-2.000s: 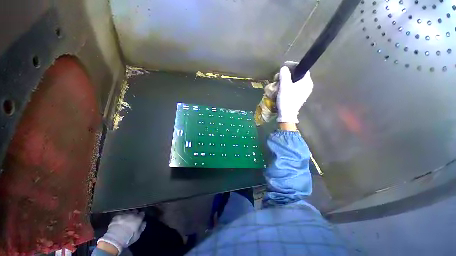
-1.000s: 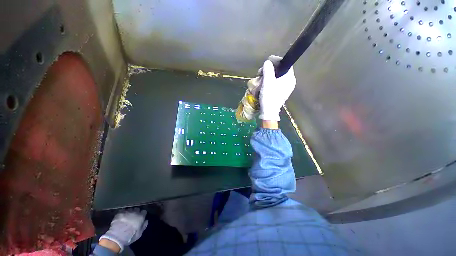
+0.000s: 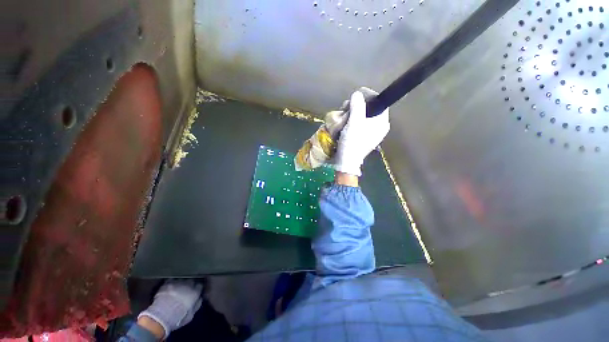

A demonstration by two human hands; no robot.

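A green circuit board point(image 3: 284, 197) with small white marks lies on the dark green surface point(image 3: 200, 220) of the booth. My right hand point(image 3: 359, 133), in a white glove, is closed around a nozzle point(image 3: 315, 149) wrapped in dirty white and yellow material, at the end of a black hose point(image 3: 441, 57). The nozzle tip is over the board's upper part, and my sleeve hides the board's right side. My left hand point(image 3: 175, 306), in a white glove, is low at the bottom left, outside the booth surface; its fingers are partly hidden and I cannot tell if it holds anything.
Grey metal walls with perforated areas point(image 3: 567, 73) stand behind and to the right. A ragged red covering point(image 3: 87, 220) is on the left wall. Crusty yellowish edges point(image 3: 187, 137) line the surface. The hose rises to the upper right.
My right hand has moved left with the nozzle, from the board's right edge to over its upper part. The view has shifted and turned slightly. My left hand stays low.
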